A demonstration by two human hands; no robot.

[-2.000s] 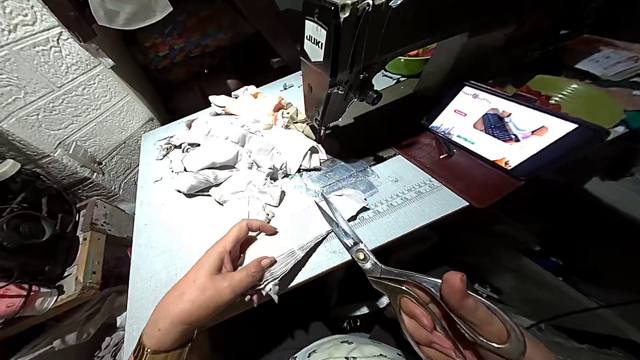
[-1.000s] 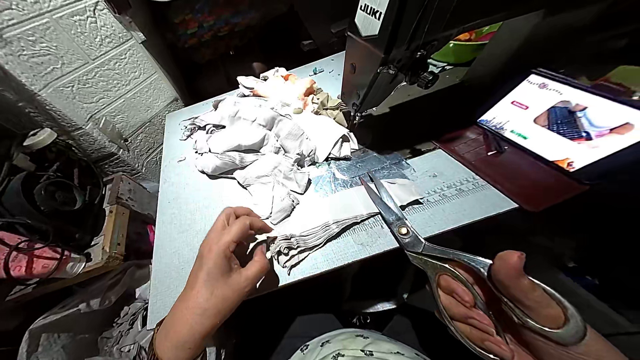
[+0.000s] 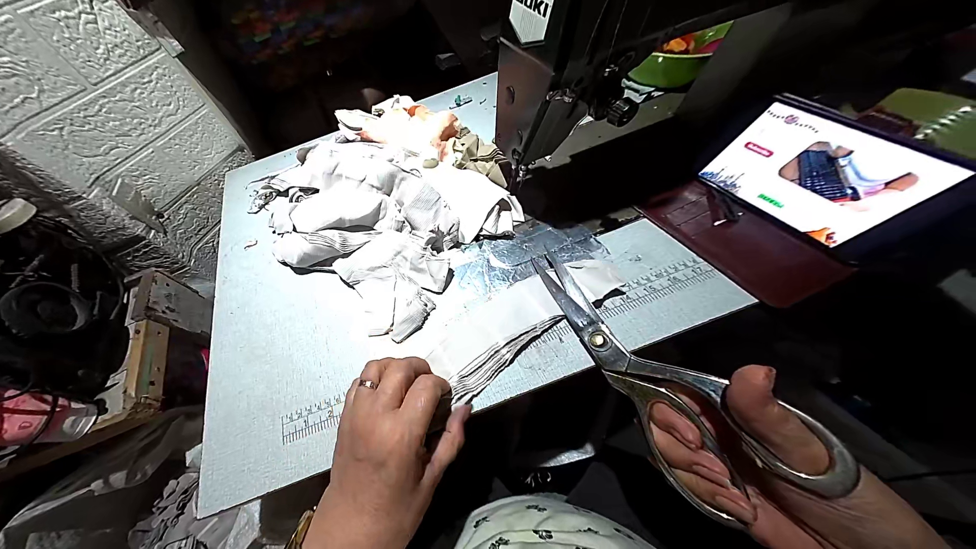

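Note:
My right hand (image 3: 732,450) holds a pair of metal scissors (image 3: 610,358) by the handles, the blades slightly apart over a stack of folded white fabric strips (image 3: 503,328). My left hand (image 3: 396,442), with a ring on one finger, grips the near left end of that stack at the table's front edge; its fingertips are partly hidden. Behind lies a heap of crumpled white fabric pieces (image 3: 358,206), with peach and beige pieces at its back. The needle area of a black sewing machine (image 3: 526,99) stands beside the heap.
The pale sewing table (image 3: 259,366) has ruler markings along its front edge. On the right a lit tablet (image 3: 831,175) rests on a dark red cover (image 3: 762,252). A green bowl (image 3: 671,69) is behind the machine. A wooden crate (image 3: 145,358) stands left, near a textured wall (image 3: 84,99).
My left hand has gone from thumb and fingers apart near the strips to closed around their end. The scissors are still in my right hand. The view has shifted.

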